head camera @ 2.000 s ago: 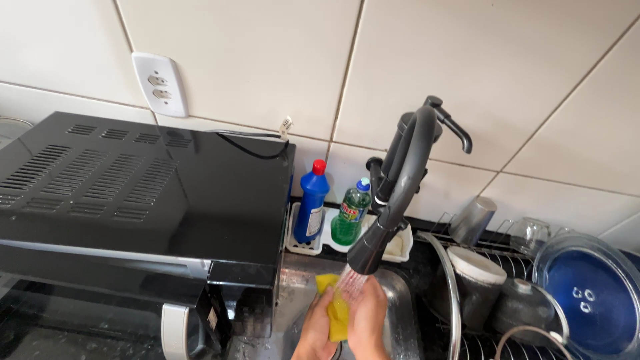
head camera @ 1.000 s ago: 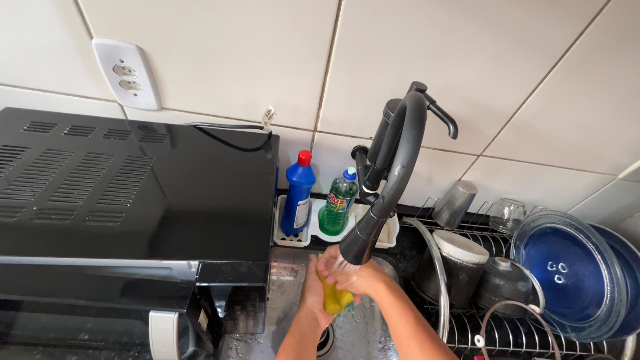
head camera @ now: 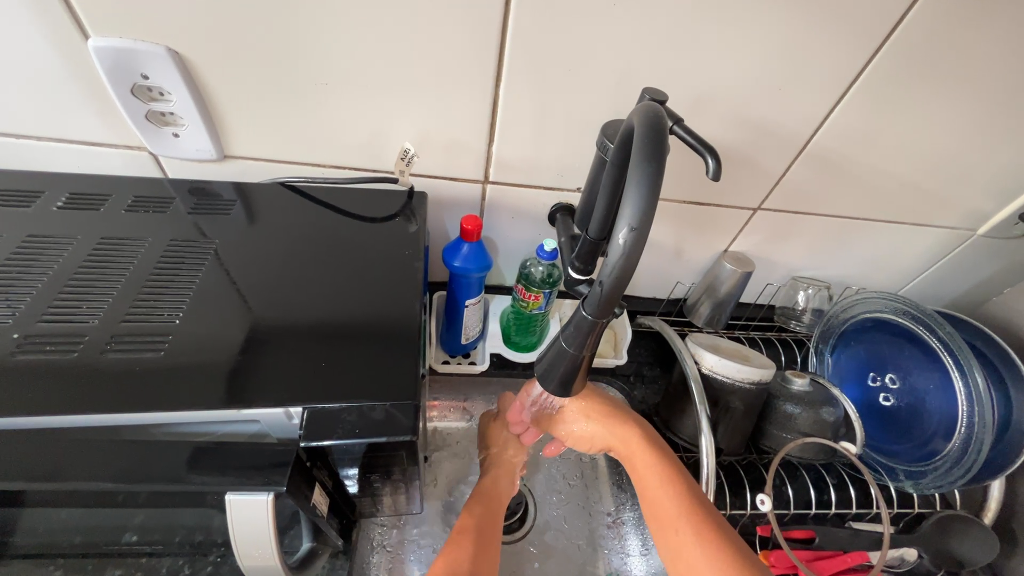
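Water runs from the black faucet's spray head (head camera: 572, 352) over my hands above the stainless steel sink (head camera: 596, 496). My left hand (head camera: 502, 440) is at the left of the stream, partly turned away, so what its fingers do is not clear. My right hand (head camera: 580, 420) lies under the spray head, its fingers reaching toward the left hand, with nothing seen in it. The yellow cloth or sponge is not visible now. Behind the sink, a blue bottle with a red cap (head camera: 465, 292) and a green dish soap bottle (head camera: 530, 304) stand in a white caddy (head camera: 496, 352).
A black microwave oven (head camera: 320, 296) borders the sink on the left. On the right, a wire dish rack (head camera: 752, 480) holds a metal cup (head camera: 720, 292), a glass (head camera: 802, 304), dark pots, glass dishes (head camera: 892, 392) and red-handled utensils. A wall outlet (head camera: 156, 100) is at upper left.
The yellow cloth or sponge seen between my hands in the earlier frames is out of sight. My hands remain under the running water, with the right hand's fingers now bare in the stream.
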